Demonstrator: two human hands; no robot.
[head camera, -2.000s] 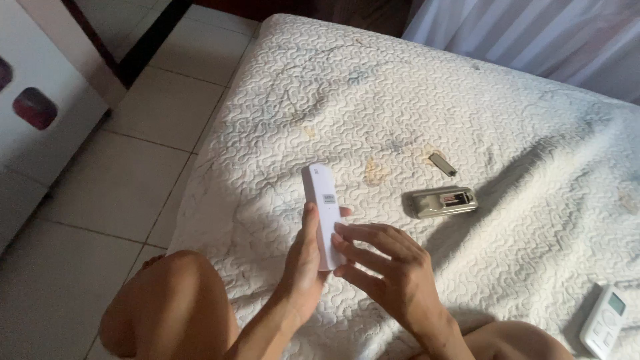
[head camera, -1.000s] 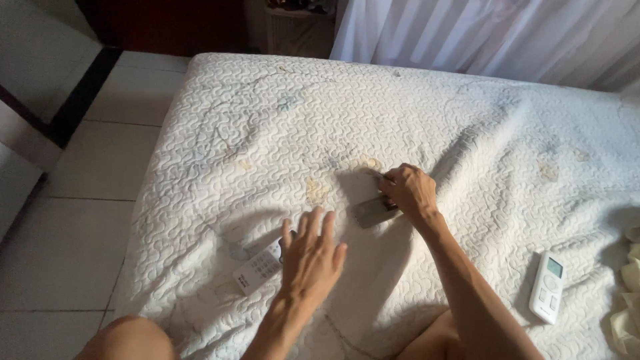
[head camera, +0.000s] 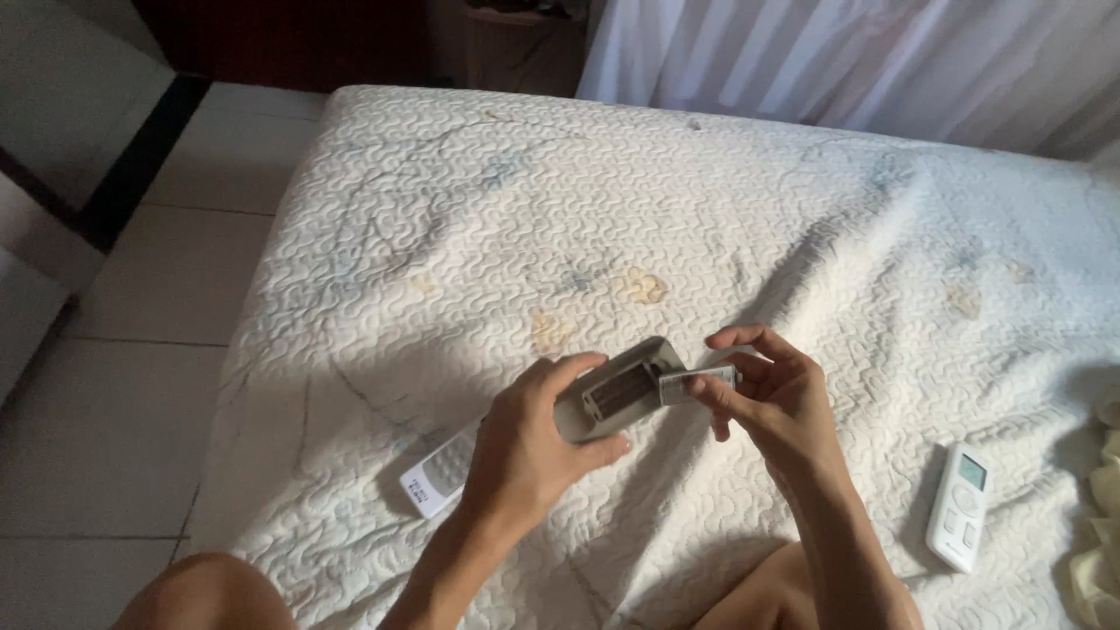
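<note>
My left hand (head camera: 534, 437) grips a grey-beige remote control (head camera: 573, 418) whose battery compartment (head camera: 621, 391) faces up, uncovered. Whether batteries lie inside is hard to tell. Between the thumb and fingers of my right hand (head camera: 779, 398) is a small battery cover (head camera: 682, 386), its near end at the right end of that remote. A white remote control with grey buttons (head camera: 437, 472) lies on the quilted bedspread, partly hidden behind my left hand. Further right, another white remote control with a small display (head camera: 960, 507) lies face up.
The pale quilted bedspread (head camera: 525, 201) has raised folds, one running up to the right. Ruffled cream fabric (head camera: 1098, 542) is at the right edge. A white curtain (head camera: 744, 61) hangs beyond the bed, and floor tiles (head camera: 131, 385) lie to the left. My knees are near the bottom edge.
The white remote, held in my hands two seconds ago, now lies on the bedspread. My left hand has taken the grey-beige remote, and my right hand has lifted the cover that lay beyond it.
</note>
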